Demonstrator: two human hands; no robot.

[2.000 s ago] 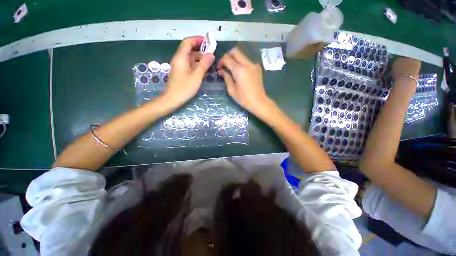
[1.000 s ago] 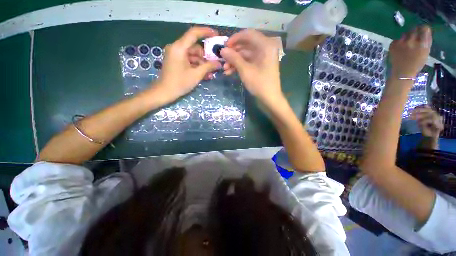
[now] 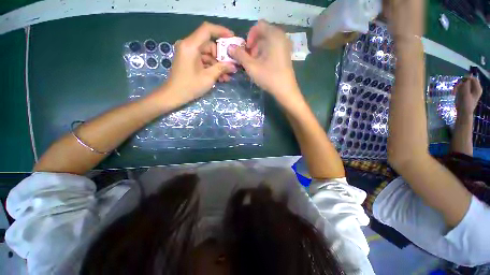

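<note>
My left hand (image 3: 196,64) holds a small white to pale pink square housing (image 3: 222,48) between its fingers, above the far side of the blister tray. My right hand (image 3: 271,59) touches the housing, its thumb over the centre and its fingers slightly blurred. The dark centre seen before is covered by the thumb. The clear blister tray (image 3: 196,131) lies below my hands, with dark discs in pale rings (image 3: 150,45) at its far left corner and clear pockets nearer me.
A white squarish bottle (image 3: 344,21) stands by the white edge rail (image 3: 161,6). A white paper square (image 3: 298,45) lies beside it. A larger stack of filled blister trays (image 3: 365,91) is at the right. A neighbour's arm (image 3: 408,107) reaches across it.
Both hands have brought the housing together; my right thumb has moved onto its dark centre, now hidden. The neighbour's arm has swung left and outward towards the bottle. The view has shifted.
</note>
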